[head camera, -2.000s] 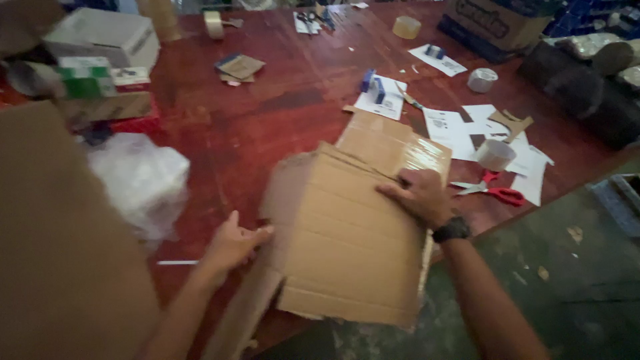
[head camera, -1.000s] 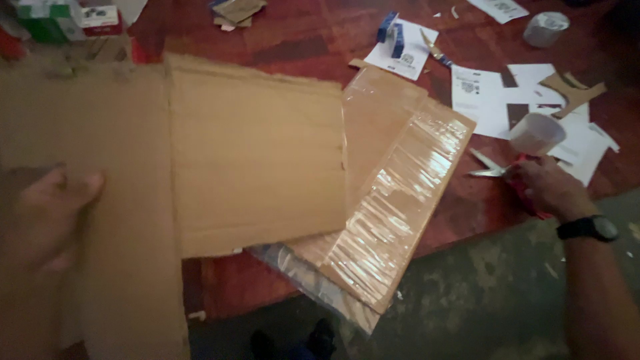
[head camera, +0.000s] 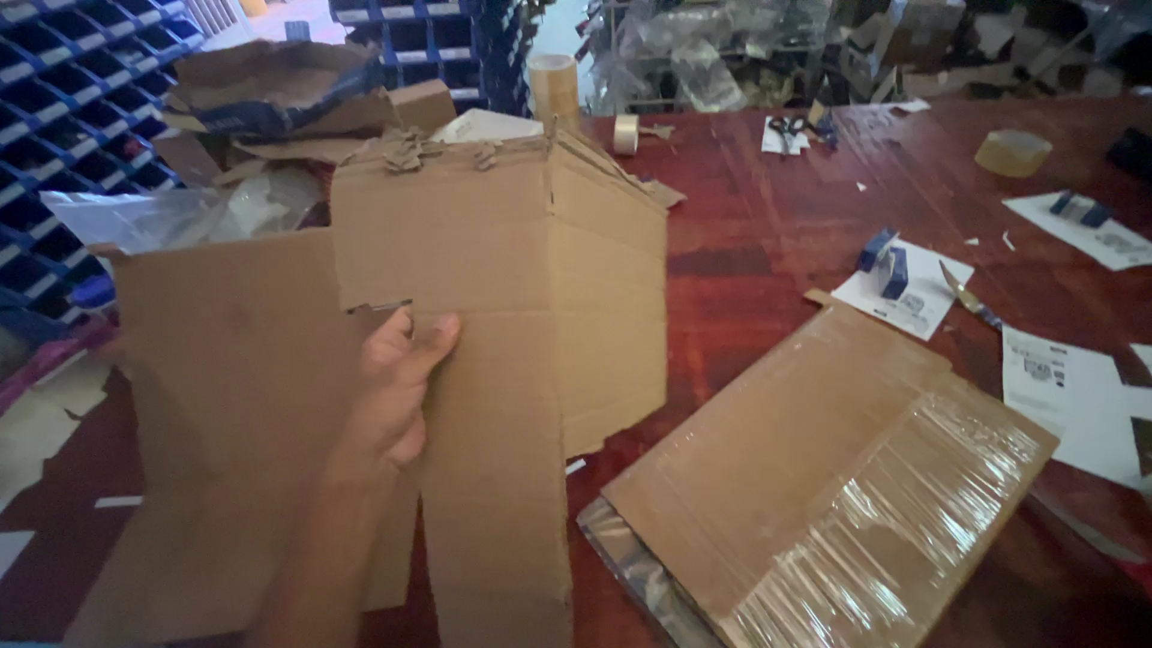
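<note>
My left hand grips a large creased cardboard sheet at a slit, thumb on the near face; the sheet stands upright with a torn top edge and a fold down its right part. Behind and left of it is another large cardboard piece. On the red table to the right lies a flat cardboard packet, its right part wrapped in shiny clear film. My right hand is out of view. At the far right edge a bit of red shows, too cut off to identify.
Papers with small blue pieces, a knife, a tape roll, black scissors and a smaller tape roll lie about the red table. Blue racks, plastic bags and an opened carton stand at the back left.
The view has swung up and left. One second ago my right hand was at the red scissors; now it is out of view. My left hand has raised the cardboard sheet upright.
</note>
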